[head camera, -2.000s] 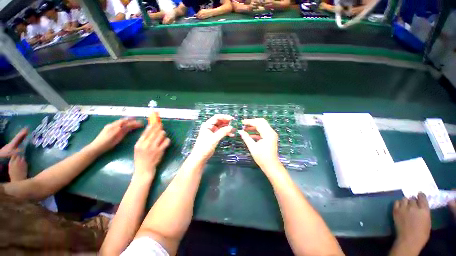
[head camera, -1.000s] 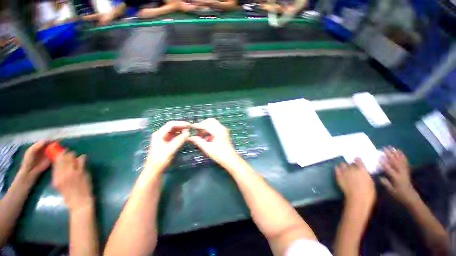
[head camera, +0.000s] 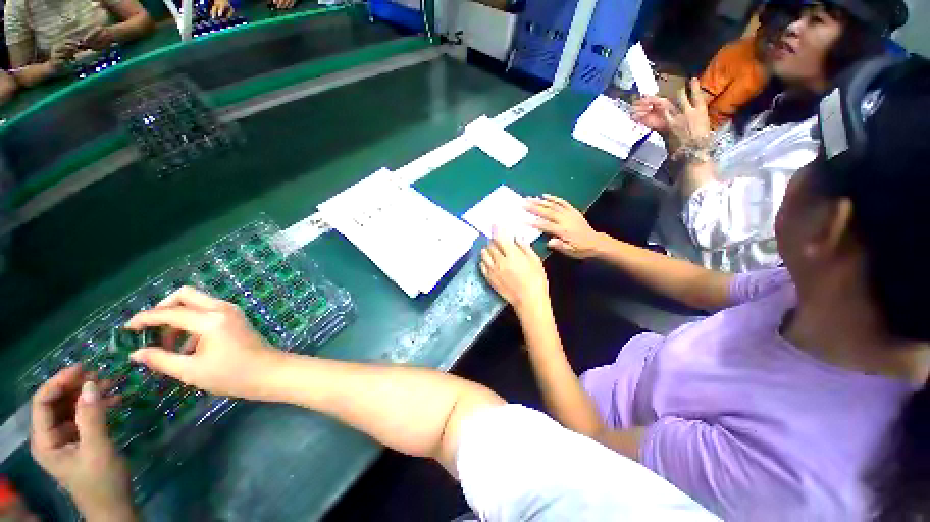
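The clear blister tray (head camera: 270, 280) lies on the green bench at the left, with rows of small green and dark parts in its pockets. My right hand (head camera: 209, 347) is above the tray, palm down, with a small dark-green piece (head camera: 124, 338) between thumb and forefinger; its details are too small to tell. My left hand (head camera: 84, 433) is at the tray's near left part, fingers curled and apart, somewhat blurred, with nothing visible in it. The hands do not touch.
A white printed stack (head camera: 403, 232) lies right of the tray. A neighbour's hands (head camera: 518, 267) hold a white sheet (head camera: 502, 214). Another person handles paper beyond. A filled tray (head camera: 175, 122) lies across the belt. A red object (head camera: 7, 497) shows at the left edge.
The view has swung right, showing two neighbours' heads and bodies. My hands were together over the tray; now they are apart, the left nearer and lower.
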